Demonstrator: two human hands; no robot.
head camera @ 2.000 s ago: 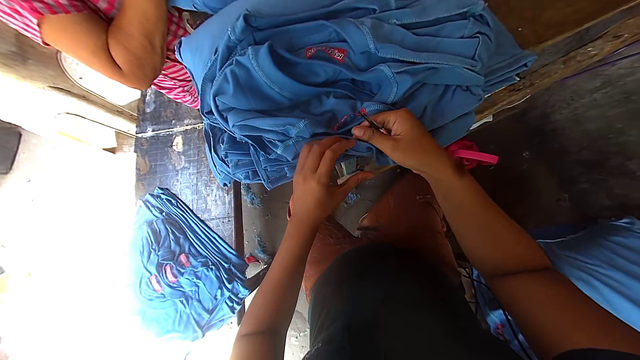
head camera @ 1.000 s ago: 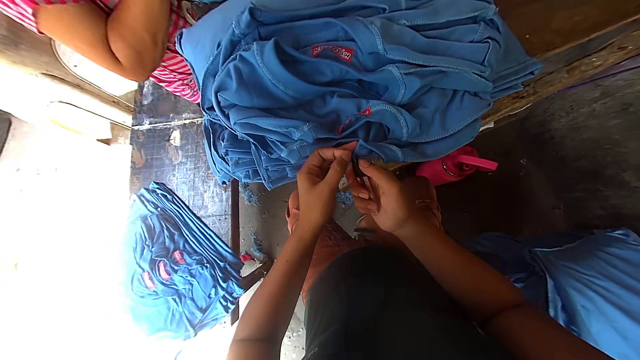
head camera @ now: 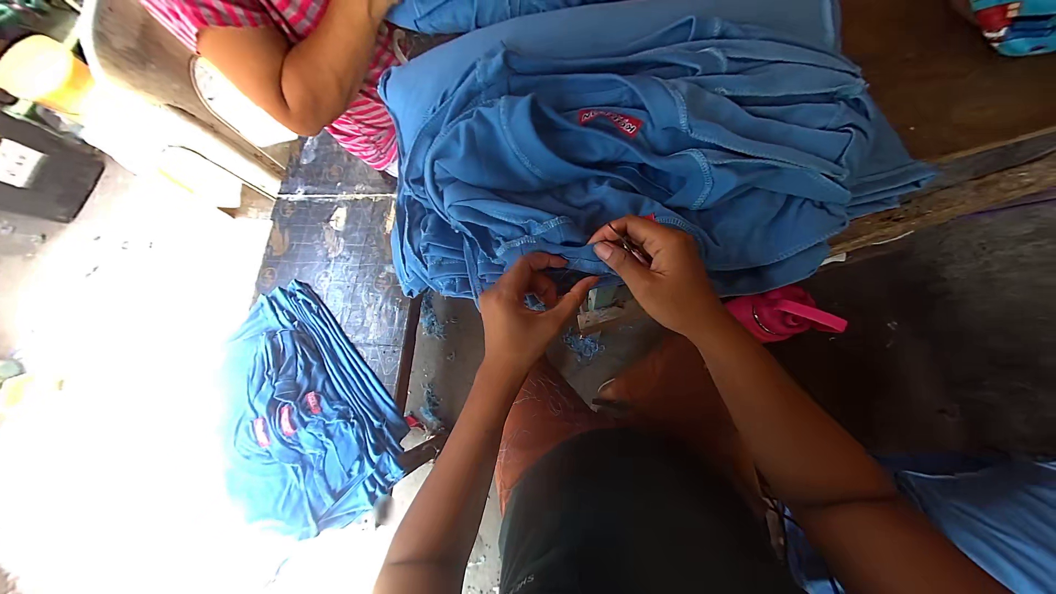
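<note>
A thick pile of blue knit garments [head camera: 577,165], with serged seams and a red label [head camera: 610,121] bearing writing, lies on a wooden surface in front of me. At its near edge my left hand [head camera: 532,305] is at the fabric, thumb and fingers apart, and whether it pinches any cloth is unclear. Just to the right, my right hand [head camera: 656,264] has a small dark metal tool in its curled fingers, perhaps thread snips, mostly hidden by them. Its thumb and fingertip meet at the edge of the blue cloth.
Another stack of blue garments [head camera: 313,421] with red labels rests at lower left. A person's bare arm [head camera: 289,78] is near the pile at upper left. A pink bottle [head camera: 780,313] stands right of my right hand. More blue cloth [head camera: 973,520] lies at lower right; thread scraps [head camera: 584,345] are below the pile.
My hands were close together just below the pile's edge a second ago; now they are farther apart and up at the cloth.
</note>
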